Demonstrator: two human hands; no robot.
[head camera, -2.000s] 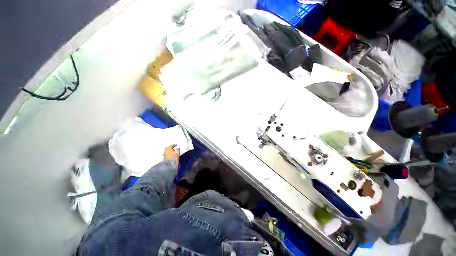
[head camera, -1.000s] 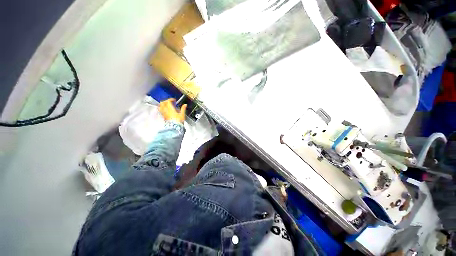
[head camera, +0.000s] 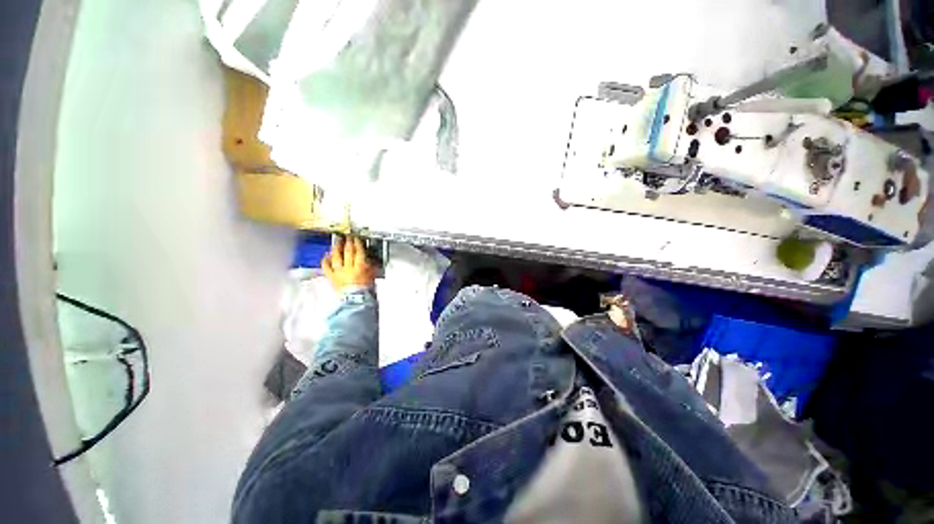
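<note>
My left hand (head camera: 349, 264) is at the table's front edge on the left, just below the yellow-brown cardboard (head camera: 268, 194). Its fingers point up at the edge; whether they hold anything cannot be told. White cloth (head camera: 408, 297) hangs below the edge beside my hand. Grey-green fabric pieces with white edges (head camera: 384, 67) lie stacked on the white table behind it. The white sewing machine (head camera: 758, 154) with a blue stripe stands at the right. My right hand is not visible.
A green round object (head camera: 795, 253) sits at the table's front edge on the right. A blue crate (head camera: 773, 353) and a bundle of grey pieces with white edges (head camera: 748, 404) are below the table at the right. A pale wall (head camera: 174, 307) is on the left.
The view has turned, so the table edge now runs nearly level. My left hand has moved from the white cloth up to the table's edge.
</note>
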